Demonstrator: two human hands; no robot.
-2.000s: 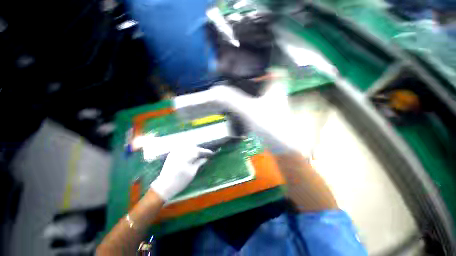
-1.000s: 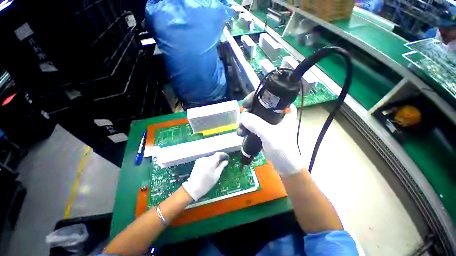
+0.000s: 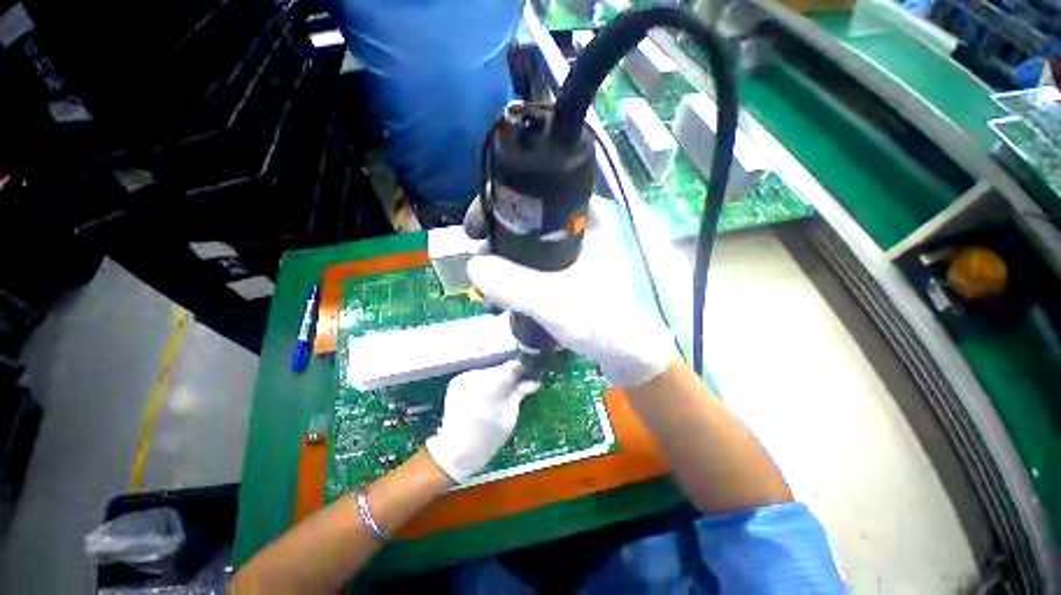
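Note:
A green circuit board (image 3: 390, 436) lies in an orange fixture (image 3: 547, 477) on a green mat. A long low heatsink (image 3: 425, 352) stands across the board. A taller heatsink (image 3: 451, 258) behind it is mostly hidden by the tool. My gloved right hand (image 3: 588, 291) grips a black electric screwdriver (image 3: 541, 186), held upright with its tip down by my left fingertips. My gloved left hand (image 3: 483, 413) is low over the board, fingertips together near the heatsink's right end. Whether they hold a small part is hidden.
A blue marker pen (image 3: 305, 330) lies at the mat's left edge. Black crates (image 3: 175, 151) are stacked at left. A person in blue (image 3: 436, 93) is ahead. Boards with heatsinks (image 3: 745, 198) sit on the line at upper right. A bin with clear plastic (image 3: 137, 537) is low left.
The screwdriver has moved left and down to my left fingertips, now covering much of the taller heatsink. My left hand stays low over the board. The view has shifted slightly.

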